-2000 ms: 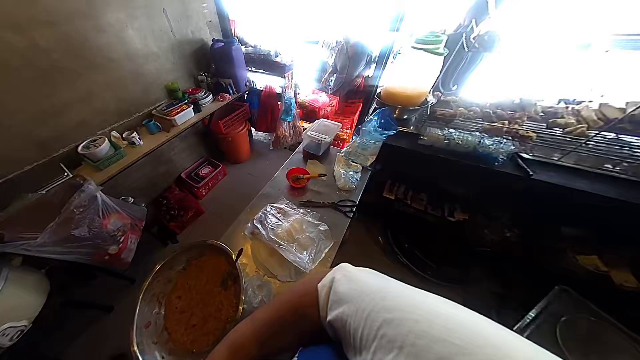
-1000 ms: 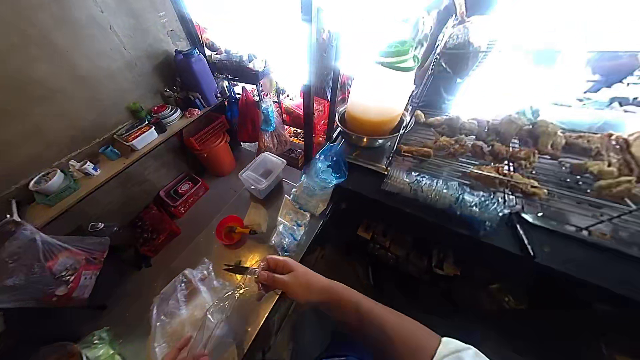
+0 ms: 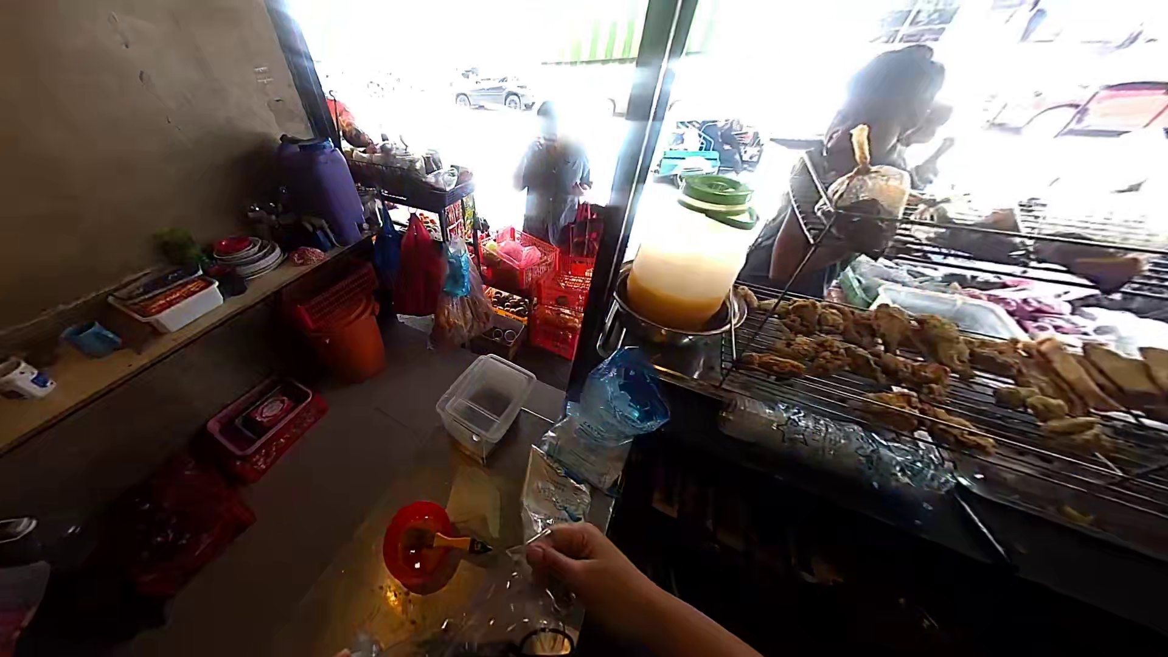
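Note:
My right hand (image 3: 579, 566) pinches the edge of a clear plastic bag (image 3: 511, 607) between thumb and fingers at the lower middle. Only a fingertip of my left hand (image 3: 343, 652) shows at the bottom edge, by the bag; what it holds is hidden. The dark loop handle of the scissors (image 3: 547, 639) shows at the bottom, under or within the clear plastic. Left of my right hand stands a red bowl (image 3: 420, 547) with a brush (image 3: 456, 542) lying across its rim. Packs of plastic bags (image 3: 555, 488) lie just beyond my hand.
A lidded clear container (image 3: 485, 401) stands farther back. To the right, fried pieces (image 3: 821, 351) lie on a wire rack (image 3: 876, 438), beside a drink jug with a green lid (image 3: 689, 255). A wall shelf (image 3: 164, 342) holds dishes. People stand outside.
The scissors, in my right hand one second ago, have left it; that hand now grips the plastic bag. The view has swung up and right, showing more of the street.

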